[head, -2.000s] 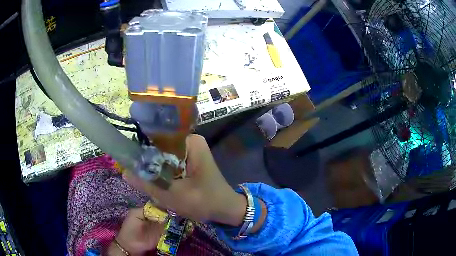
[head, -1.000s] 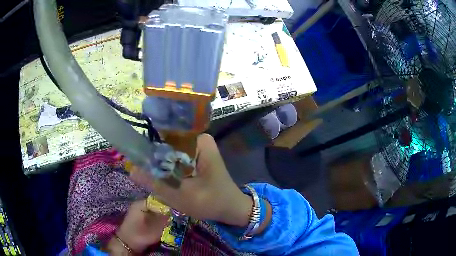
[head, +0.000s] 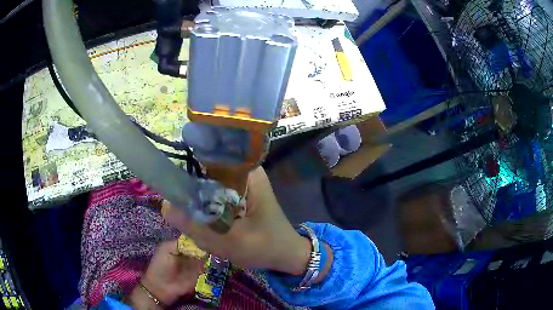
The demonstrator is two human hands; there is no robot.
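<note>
My right hand (head: 248, 233) is closed around the lower part of the glue dispensing gun (head: 236, 79), a silver ribbed block above an amber-orange body. The thick translucent hose (head: 112, 121) curves from the upper left into the gun's fitting. My left hand (head: 165, 272) is low over the lap and holds a small power-supply board (head: 212, 280) with yellow and black parts. A tan-yellow finger cot (head: 190, 247) covers a left fingertip. The gun's tip is hidden behind my right hand, so contact with the board cannot be told.
A glue-stained printed cardboard surface (head: 121, 91) lies behind the gun, with a yellow-handled knife (head: 344, 62) at its right. A wire-guard fan (head: 503, 109) stands at right. An open carton with round pale things (head: 364, 148) is below the surface. Boards show at the lower left edge (head: 9, 284).
The gun, with my right hand and the hose, has shifted right and tilts slightly more. The board and my left hand have moved only a little.
</note>
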